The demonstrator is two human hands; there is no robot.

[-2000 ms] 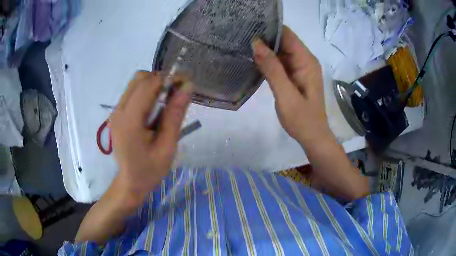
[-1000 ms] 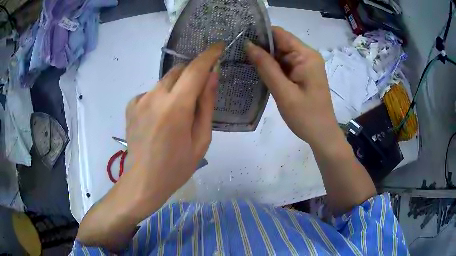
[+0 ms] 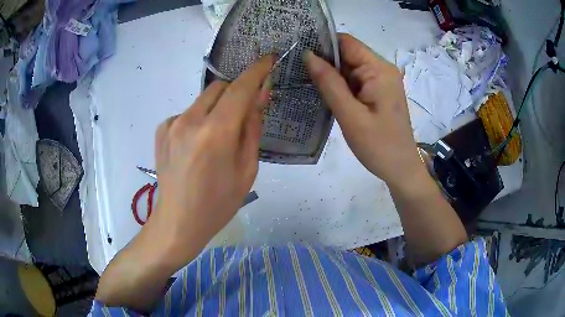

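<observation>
A grey, mesh-like iron sole cover is held up over the white table, its top cut off by the frame edge. A thin pale wire crosses its face. My right hand grips its right rim, thumb on the face. My left hand is over its lower left part, fingers closed on a thin pointed metal tool whose tip touches or nears the mesh. The rest of the tool is hidden in my left hand.
Red-handled scissors and a grey strip lie near my left hand. A dark iron stands at right by yellow cord. White pieces are piled behind. Lilac and blue garments are at upper left. The white table has a rounded front-left corner.
Two seconds ago my left hand was lower and further left, off the mesh with the tool blurred. It has moved up onto the cover. Since one second ago, little has changed.
</observation>
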